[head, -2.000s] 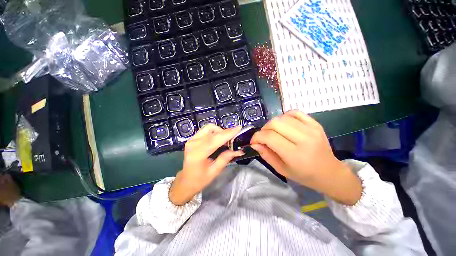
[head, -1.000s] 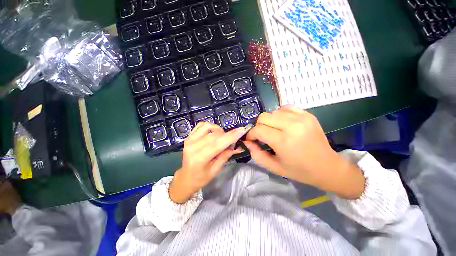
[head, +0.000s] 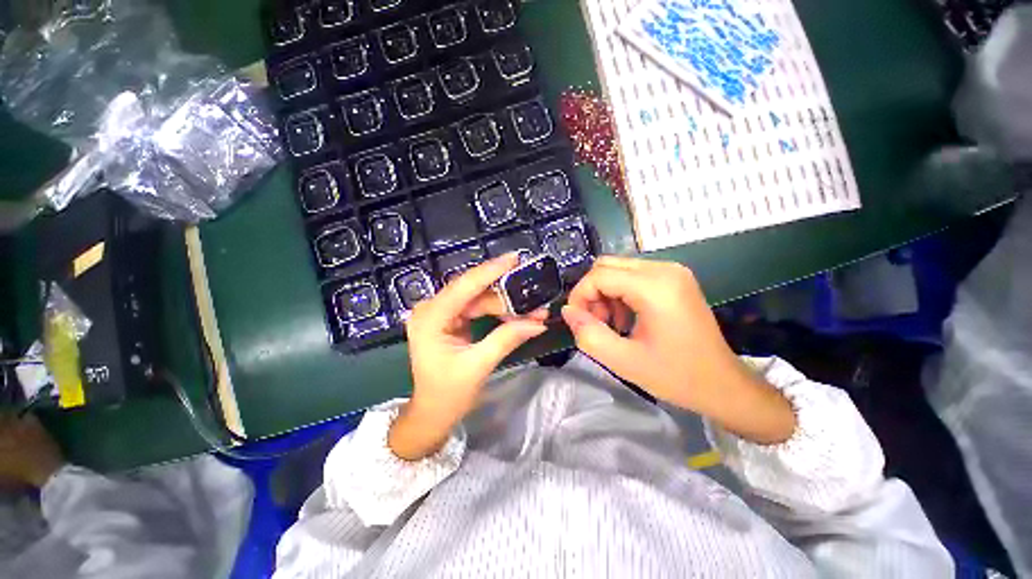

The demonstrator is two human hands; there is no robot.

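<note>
A watch case (head: 531, 285), a black rounded square with a pale rim, is held over the near edge of the black blister tray (head: 447, 221). My left hand (head: 458, 345) grips it between thumb and fingers at its left and lower edges. My right hand (head: 651, 328) is just right of the case, with thumb and fingertips pinched together; whether something tiny is between them cannot be told. The tray holds rows of similar cases, and one pocket in the second row from me is plain black. The case and my left fingers hide part of the nearest row.
Right of the tray lies a white sheet (head: 736, 187) with a small white tray of blue bits (head: 707, 45). Red specks (head: 591, 134) lie between. Crumpled plastic bags (head: 181, 141) and a black box (head: 108, 305) are left. Neighbours' sleeves show at left (head: 136, 515) and right (head: 990, 294).
The case has been turned so its dark face shows. My right fingertips have moved slightly off it. The neighbour's arm at the right has reached in over the bench.
</note>
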